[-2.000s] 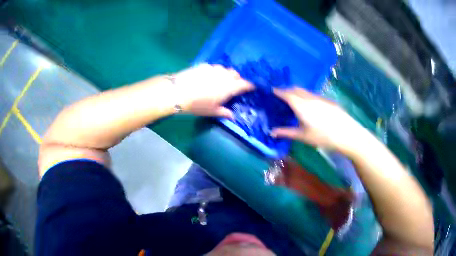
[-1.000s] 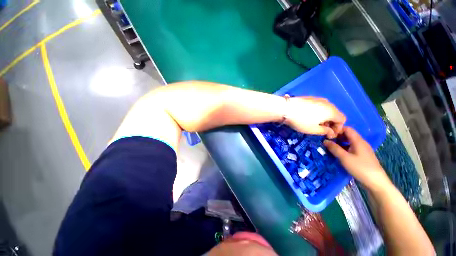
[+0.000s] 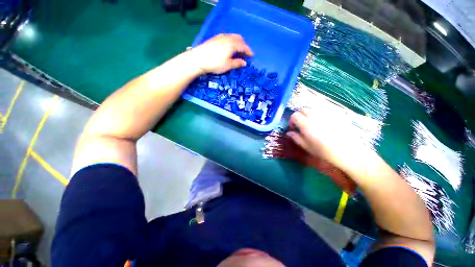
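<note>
The blue parts tray [image 3: 299,26] holds a loose heap of small dark-blue connector housings [image 3: 245,96]. My left hand [image 3: 224,53] is over the tray at the heap's far edge, fingers curled towards the thumb; whether a housing is between them cannot be told. My right hand [image 3: 307,133] is right of the tray, at the near end of the reddish-brown wires [image 3: 333,174]. Its fingers are bent close to the wires' shiny tips; any wire in them is too small to tell. My right hand and forearm hide part of the brown wires and the pale bundle [image 3: 359,124].
Green wires [image 3: 346,86] and blue-green wires [image 3: 359,47] lie beyond the pale bundle. A white bundle [image 3: 437,156] and a dark-and-white bundle [image 3: 429,198] lie at the right. Yellow tape [image 3: 341,207] marks the green table [image 3: 219,143]. A black object [image 3: 179,5] is at the back.
The view has shifted. My hands were together over the housings; now they are apart, with my left hand still over the tray and my right hand moved right to the brown wires.
</note>
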